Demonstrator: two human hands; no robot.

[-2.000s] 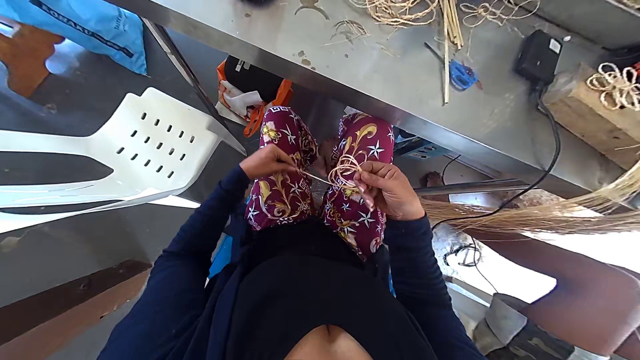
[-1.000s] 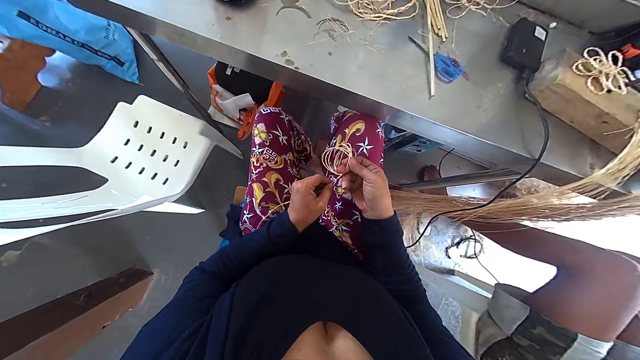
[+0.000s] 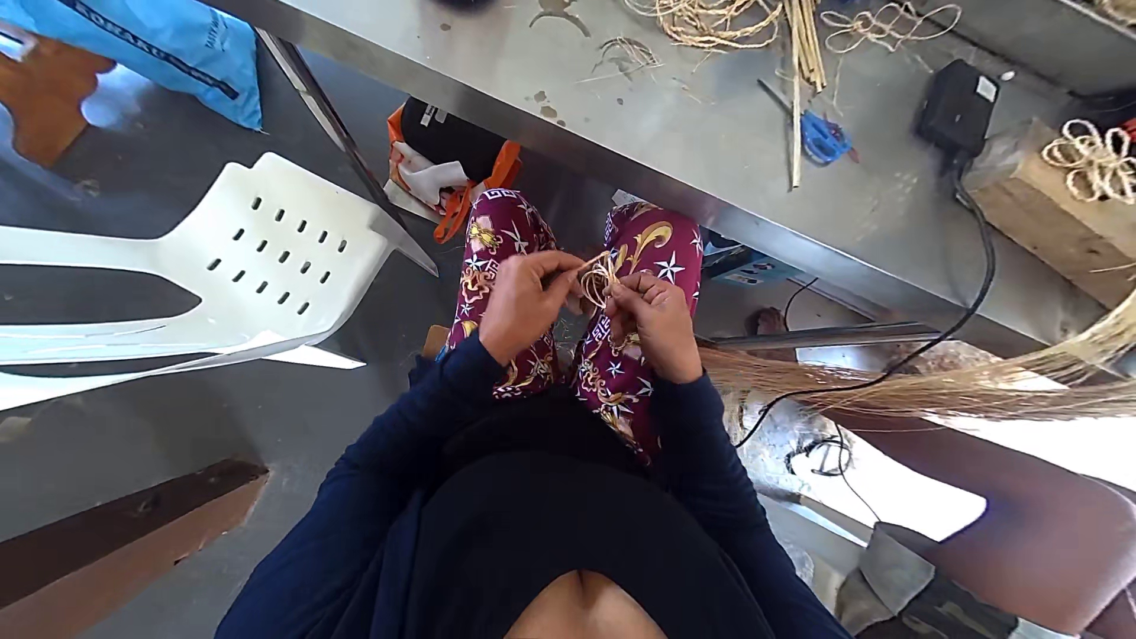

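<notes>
A small looped piece of natural-fibre cord [image 3: 596,282] is between my hands, above my patterned trousers. My left hand [image 3: 530,302] pinches a strand at its left side, thumb against the fingers. On the right, my right hand [image 3: 655,319] grips the loops between thumb and fingertips. Fingers cover part of the piece, so how the strands cross cannot be told. On the metal table lie twisted cord [image 3: 723,22], a looped cord piece [image 3: 890,27] and a bundle of thin stalks [image 3: 805,44].
Blue-handled scissors [image 3: 824,139] and a black power adapter [image 3: 958,108] lie on the metal table [image 3: 674,115]. A flower-shaped cord piece [image 3: 1093,161] rests on a wooden block [image 3: 1047,200]. Long loose fibres [image 3: 887,386] extend right, near another person's leg [image 3: 1021,541]. A white plastic chair [image 3: 284,244] stands left.
Two seconds ago my hands were apart with a strand stretched between them. They came close together, and my left hand has since moved up beside the loops.
</notes>
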